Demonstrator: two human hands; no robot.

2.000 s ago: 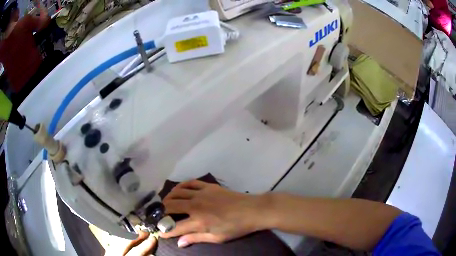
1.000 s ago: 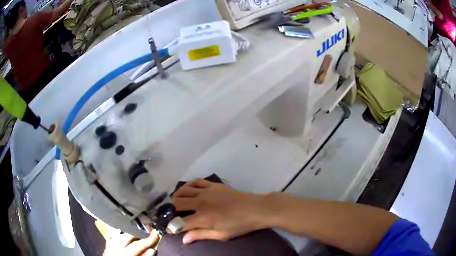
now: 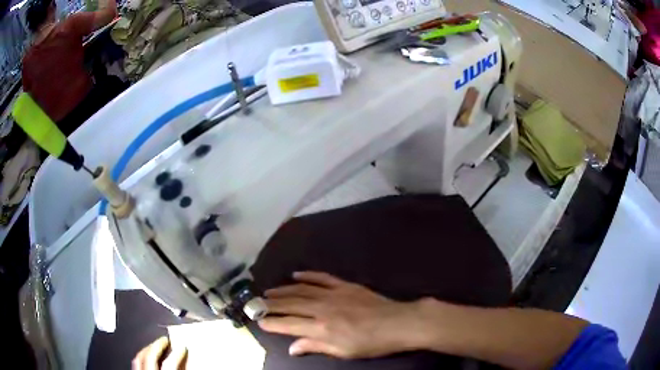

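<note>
A dark brown-black garment panel (image 3: 391, 246) lies flat under the arm of the off-white sewing machine (image 3: 340, 137) and spreads over the bed. A small cream square piece (image 3: 221, 345) lies on the dark cloth, bright under the lamp. My left hand (image 3: 161, 355) is at the bottom edge, partly cut off, its fingertips on the square's left side. My right hand (image 3: 333, 316) lies flat, fingers spread, on the panel beside the tension knob (image 3: 253, 307). The needle and presser foot are hidden.
A green-handled screwdriver (image 3: 47, 134) stands in a beige holder at the machine head. A white box (image 3: 304, 72), a control panel (image 3: 380, 16) and green-handled tool (image 3: 449, 27) are on top. Folded olive cloth (image 3: 551, 142) lies right. A person in red (image 3: 61, 65) is behind.
The dark panel now spreads widely across the bed behind my right hand. The cream square shows more fully. My left hand has moved left, away from the needle area. The view has shifted slightly.
</note>
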